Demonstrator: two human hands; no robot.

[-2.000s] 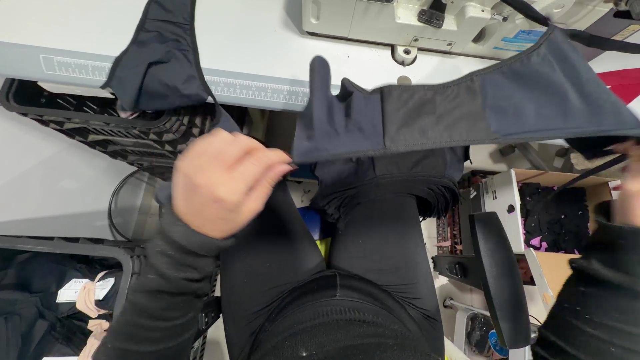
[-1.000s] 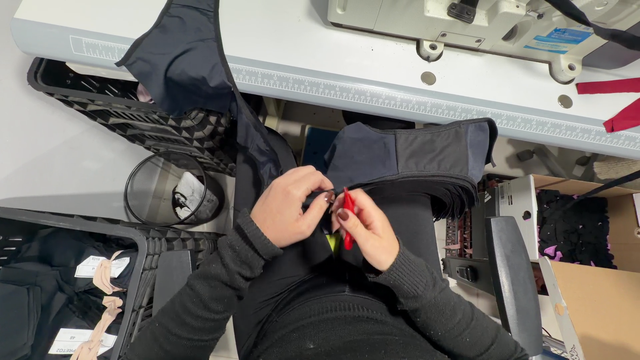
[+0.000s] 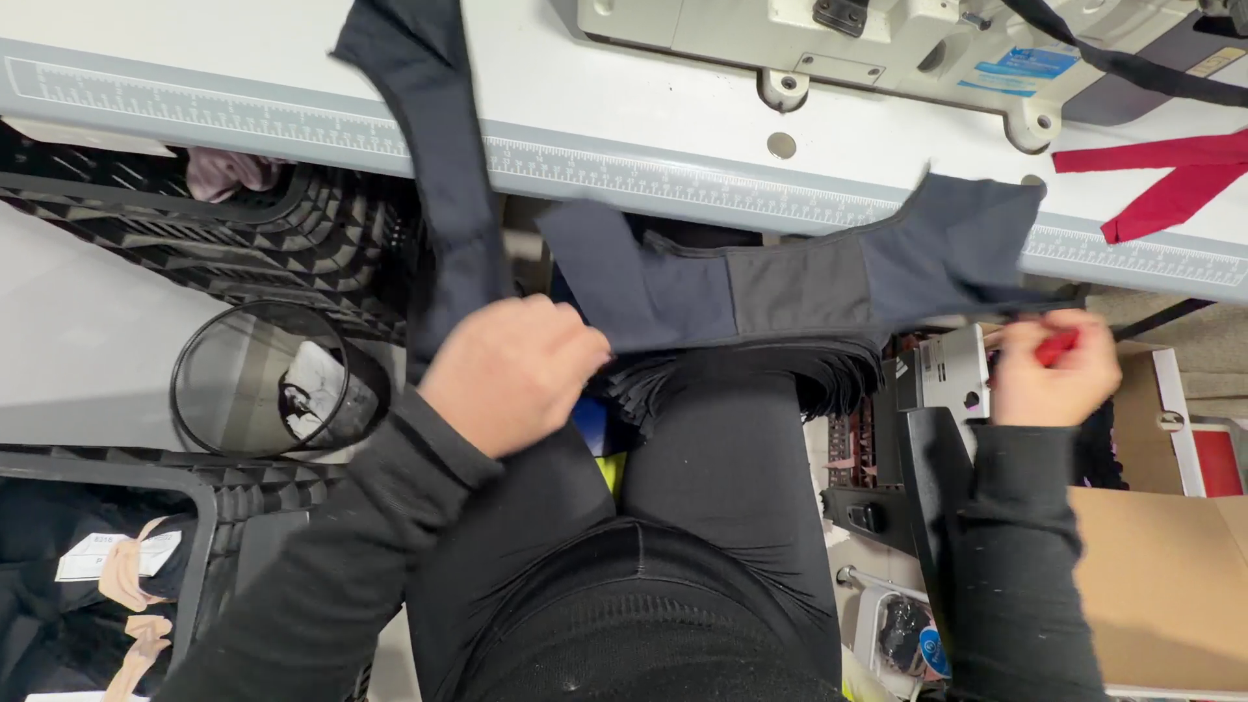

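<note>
A dark navy and black fabric garment piece [image 3: 799, 292] is stretched above my lap, between my hands. My left hand [image 3: 517, 370] is closed on its lower edge near the middle. At the right end my right hand [image 3: 1053, 366], somewhat blurred, grips the edge and also holds a small red tool [image 3: 1056, 346], mostly hidden by the fingers. Another navy piece [image 3: 444, 146] lies over the table edge, up and left of my left hand. A stack of dark pieces with layered edges [image 3: 838, 375] rests across my thighs under the stretched one.
Ahead is a white table with a ruler edge [image 3: 682, 180], bearing a sewing machine [image 3: 829, 49] and red fabric strips [image 3: 1170, 180]. A wire mesh bin [image 3: 283, 380], black plastic crates [image 3: 205, 487] and labelled dark garments stand at left. A cardboard box [image 3: 1160, 585] and a black armrest [image 3: 941, 487] are at right.
One second ago both hands were together over my lap, the right with the red tool. They have moved apart, and the garment piece is now spread between them.
</note>
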